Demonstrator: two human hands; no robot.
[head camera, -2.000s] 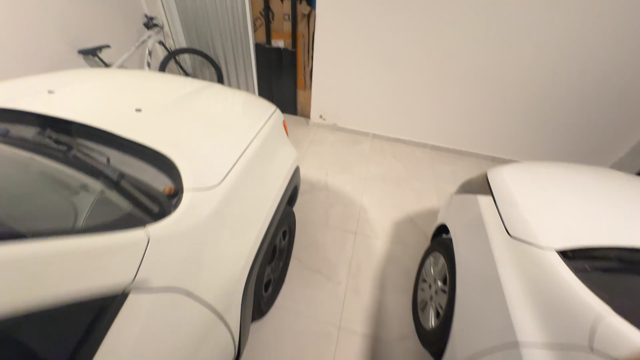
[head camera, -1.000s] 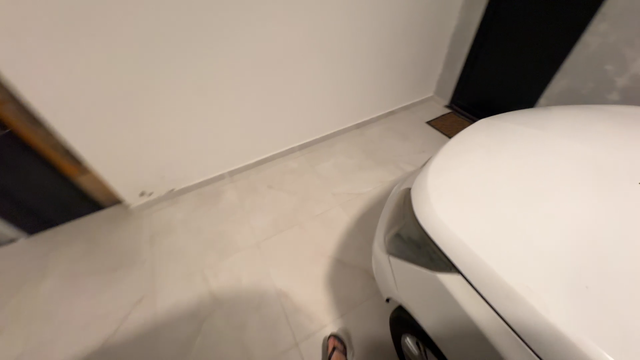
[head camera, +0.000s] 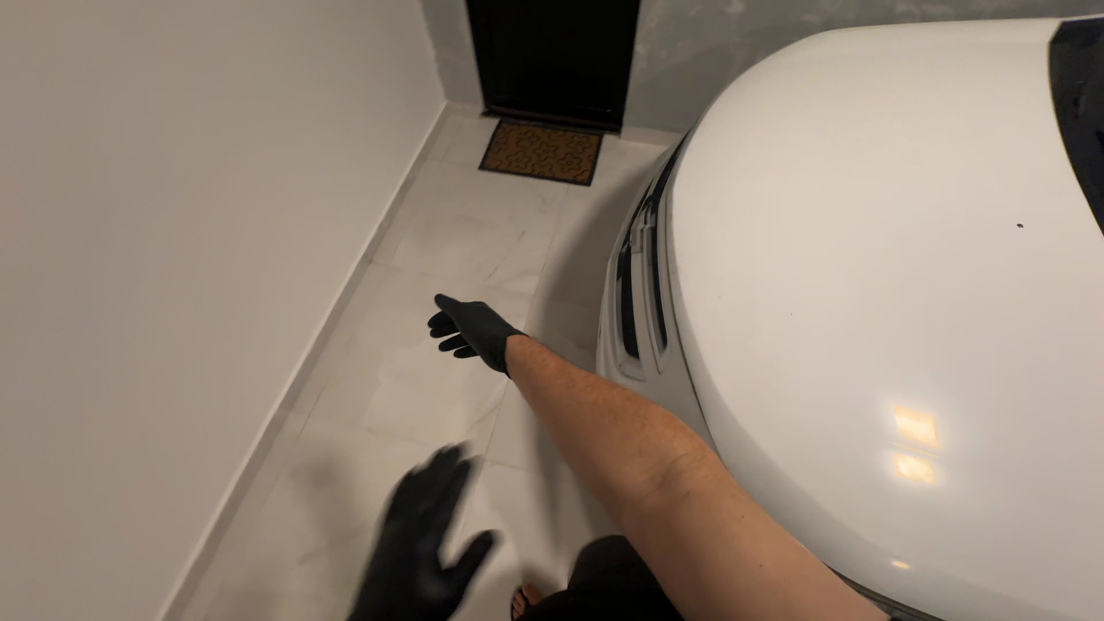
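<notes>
My right hand (head camera: 473, 332), in a black glove, reaches out over the tiled floor at the middle of the view, its fingers apart and nothing in it. Lower down, my left hand (head camera: 423, 539) wears a black glove too, slightly blurred, with thumb and fingers spread and empty. Neither hand touches anything. To the right of my bare forearm stands a white car (head camera: 828, 224), its front grille facing the wall side. The hood reflects two lights. Part of my sandaled foot (head camera: 523, 599) shows at the bottom edge.
A plain light wall (head camera: 198, 216) runs along the left, with a baseboard at its foot. Ahead is a black door (head camera: 556, 60) in a grey wall, with a brown patterned doormat (head camera: 542, 153) before it. Pale tiles (head camera: 414, 345) lie between wall and car.
Both gloved hands have come into view; neither earlier frame shows them. The view has swung right, away from the bicycle and the other white car, towards the black door.
</notes>
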